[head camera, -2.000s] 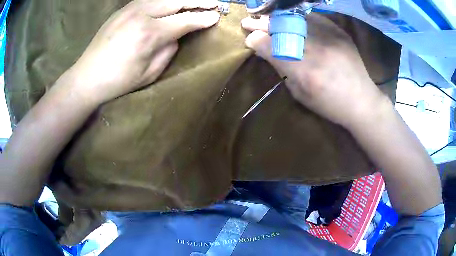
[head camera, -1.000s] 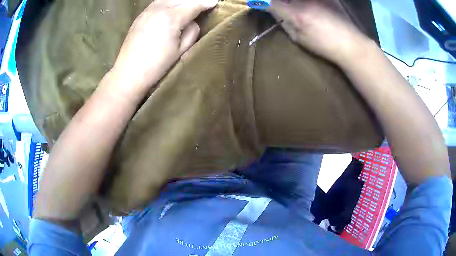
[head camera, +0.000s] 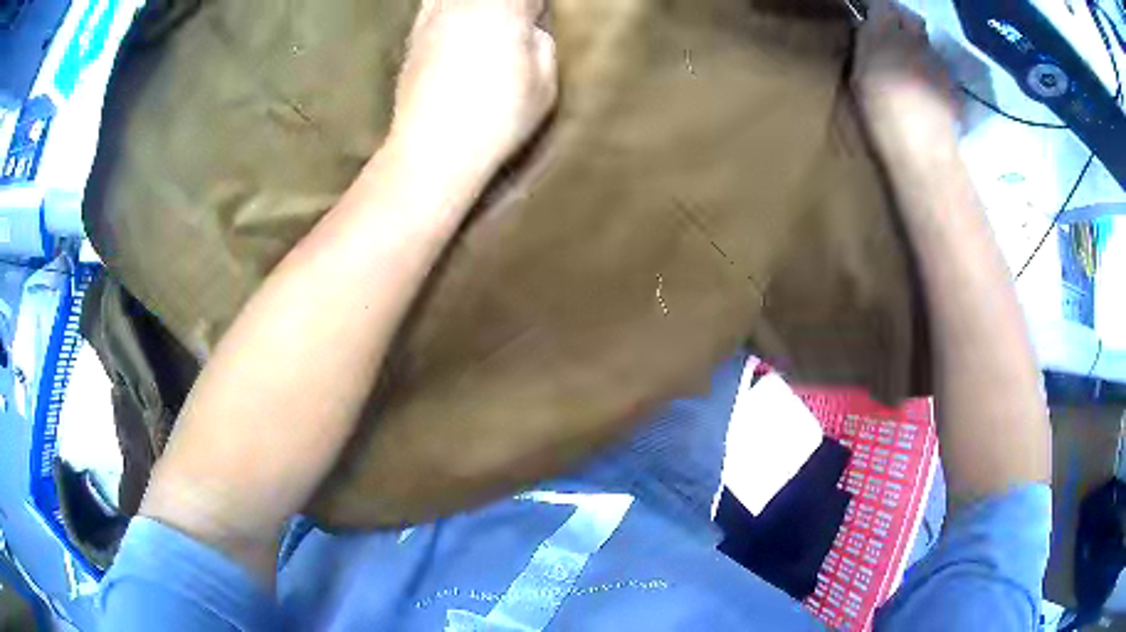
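The large brown garment body (head camera: 593, 247) spreads over the table and hangs over my lap, with pale thread ends on it. My left hand (head camera: 482, 74) is curled closed on the cloth at the upper middle. My right hand (head camera: 895, 56) is blurred at the upper right, at the cloth's right side, which is lifted and folded. A short shiny tip of a thin tool (head camera: 854, 10) shows by its fingers at the top edge. The needle and presser foot are out of view.
A red basket (head camera: 879, 494) with black and white pieces stands at lower right. A blue basket (head camera: 56, 370) with dark brown cloth (head camera: 130, 370) is at left. A black machine part (head camera: 1043, 74) and thin black cords (head camera: 1062, 216) are at right.
The view has shifted. My right hand has moved right, away from my left hand, with the cloth's right side drawn up. My left hand has closed from flat on the cloth.
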